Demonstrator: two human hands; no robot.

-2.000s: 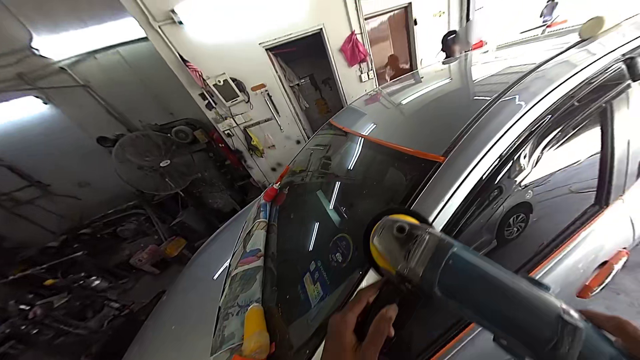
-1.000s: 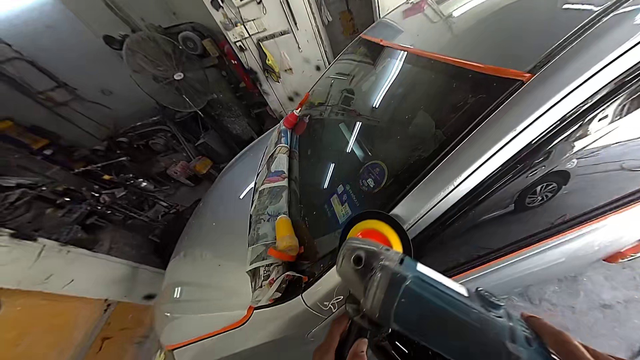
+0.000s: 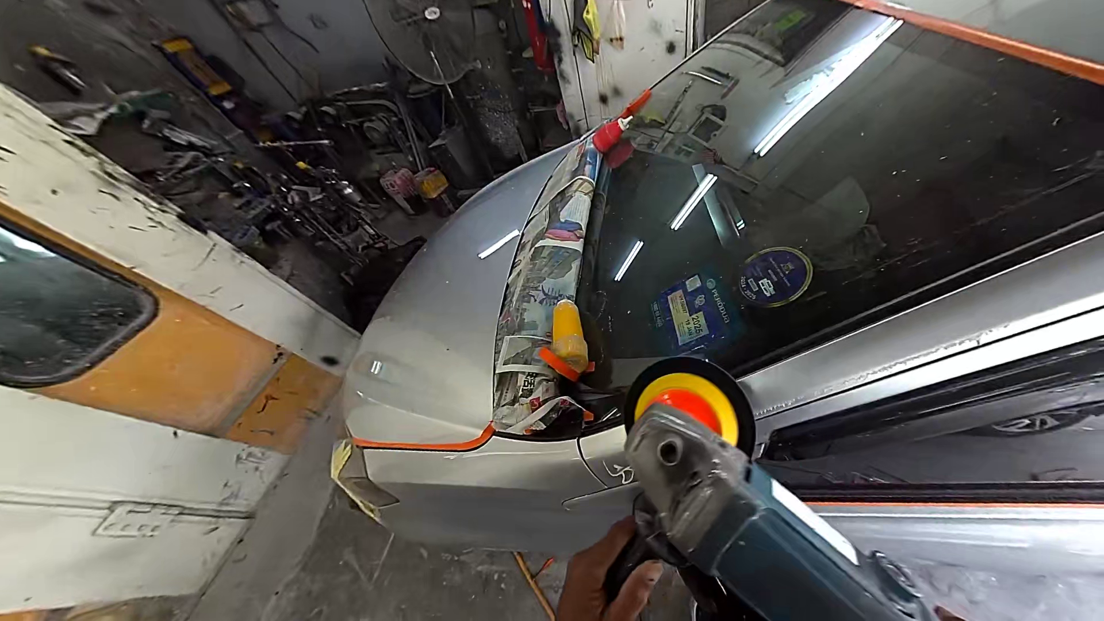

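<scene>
A blue-grey power polisher (image 3: pixel 759 535) with a metal gear head reaches in from the lower right. Its round backing pad (image 3: pixel 690 401), black with a yellow and red centre, faces the silver car (image 3: pixel 483 492) near the lower corner of the windscreen (image 3: pixel 845 224). My left hand (image 3: pixel 612 573) is closed around the black side handle. Of my right hand (image 3: pixel 949 614), only a sliver shows at the bottom edge, by the rear of the tool; its grip is hidden. Newspaper (image 3: pixel 552 259) covers the strip between bonnet and windscreen, with a yellow bottle (image 3: pixel 568 332) and a red-capped bottle (image 3: pixel 609 135) on it.
Orange masking tape (image 3: pixel 431 445) lines the bonnet's edge and others. At the left stands a white and orange vehicle body (image 3: pixel 172 371). Metal parts and clutter (image 3: pixel 319 198) lie on the floor behind the bonnet, near a large fan (image 3: pixel 431 34). A thin stick (image 3: pixel 535 586) lies below the car.
The view has swung left and down toward the bonnet. The polisher and my left hand have moved from beside the windscreen pillar to the windscreen's lower corner, by the front wing.
</scene>
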